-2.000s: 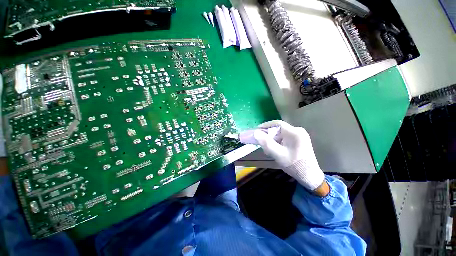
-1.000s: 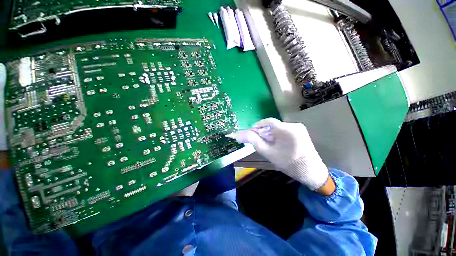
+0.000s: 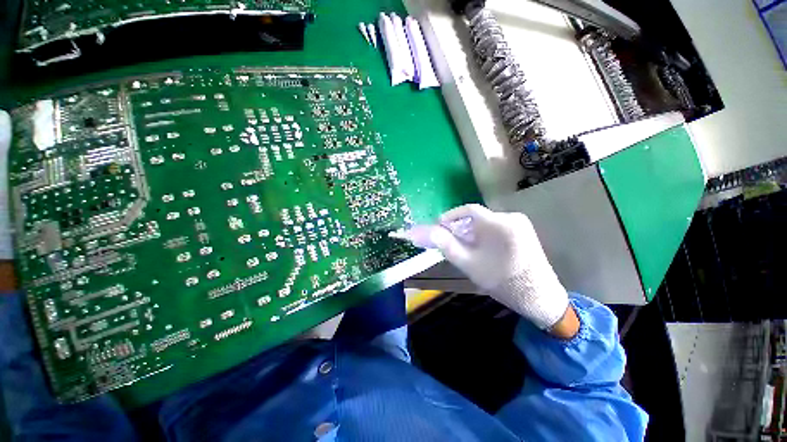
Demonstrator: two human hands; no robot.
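Observation:
A large green printed circuit board (image 3: pixel 216 216) with many silvery solder joints lies on the green mat in front of me. My right hand (image 3: pixel 496 255), in a white knit glove, holds a white-lilac pen-type applicator (image 3: pixel 420 235) like a pencil. Its narrow tip is at the board's right part, near the front right corner; whether it touches cannot be told. My left hand (image 3: pixel 4 186), also in a white glove, is at the left picture edge beside the board, mostly cut off, so its fingers are hidden.
Spare white-lilac tubes (image 3: pixel 406 50) and small pointed pieces lie on the mat (image 3: pixel 336 34) beyond the board. A second board (image 3: pixel 155 17) with a black edge is at the far left. A pale machine (image 3: pixel 552 233) with coiled silvery rows stands on the right.
Since two seconds ago the board appears slightly further right in view, and my right hand has turned over the applicator, covering more of it. Over the last second hardly anything has moved.

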